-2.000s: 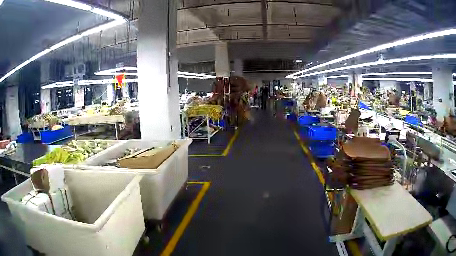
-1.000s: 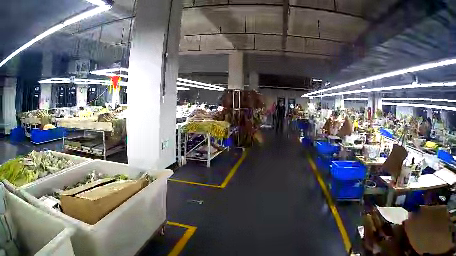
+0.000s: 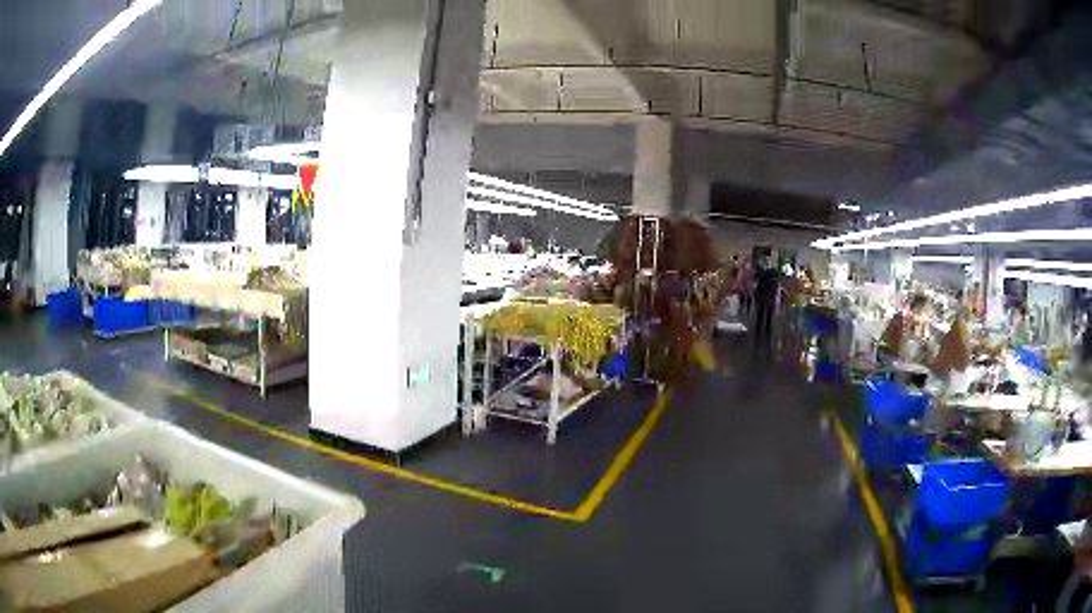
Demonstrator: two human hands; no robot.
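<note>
Neither of my hands is in view. Nearest in front of me at the lower left is a large white bin (image 3: 314, 509), cut off by the picture's edge. A brown cardboard box (image 3: 108, 572) lies in it among pale and yellow-green material. Part of another white bin (image 3: 90, 434) with pale green bundles stands behind it. Farther on, a white metal rack table (image 3: 553, 389) carries a heap of yellow strips (image 3: 557, 329). Beyond it stands a tall hanging rack (image 3: 648, 252) full of brown items, blurred.
A white pillar (image 3: 383, 263) stands left of the rack table. Yellow floor lines (image 3: 583, 515) edge the dark aisle (image 3: 707, 503). Blue bins (image 3: 958, 509) and cluttered worktables stand on the right. A person in dark clothes (image 3: 766, 293) is far down the aisle.
The view has moved forward along the aisle and turned left. The nearest white bin and the brown panel stack on the right have left the picture. The rack table and hanging rack look larger.
</note>
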